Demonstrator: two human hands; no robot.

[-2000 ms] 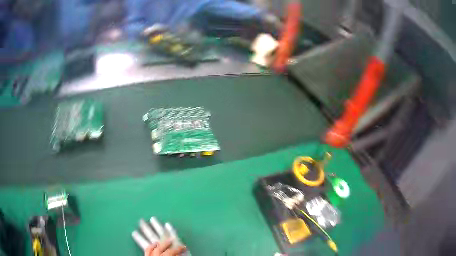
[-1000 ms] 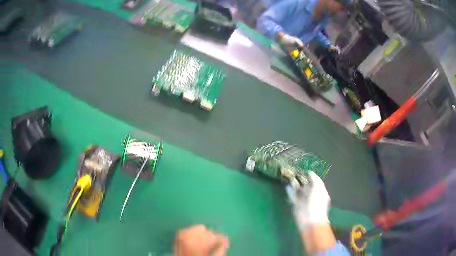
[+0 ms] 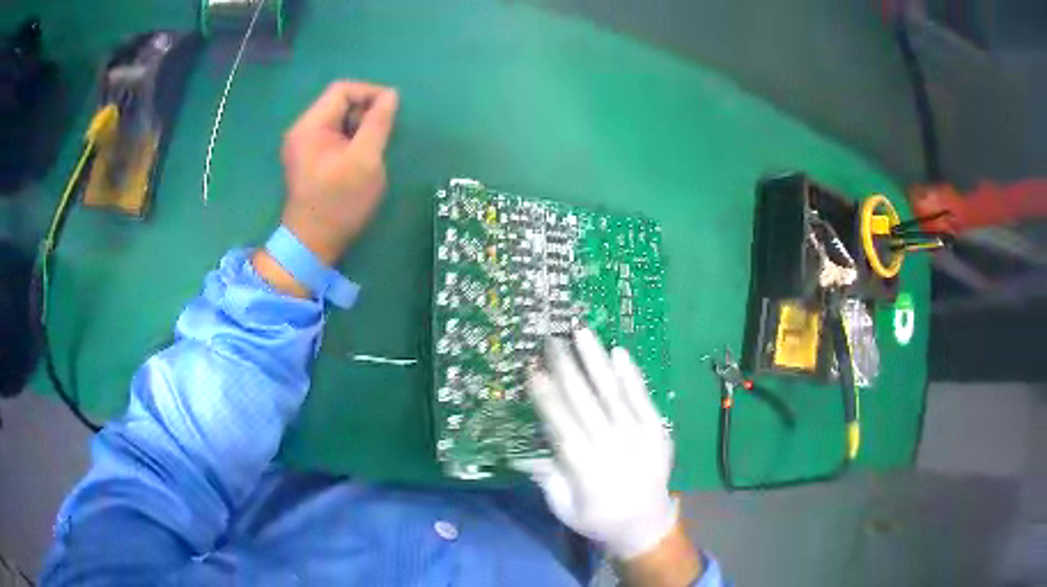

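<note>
A green circuit board lies on the green mat in front of me, rows of silvery joints facing up. My right hand, in a white glove, rests palm down on its lower right part, fingers spread on the joints. My right thumb is not clearly seen. My left hand, bare with a blue wrist strap, is up and left of the board, apart from it. Its fingers are curled in, and nothing shows in them.
Solder reel with hanging wire at top left; iron stand beside it. A short pale strand lies left of the board. At right are side cutters, black tray with sponge and iron, yellow ring and green-and-white roll.
The view has turned down to the mat. The board in my gloved hand has come from the belt's edge to lie on the mat in front of me. My left hand is at the upper left.
</note>
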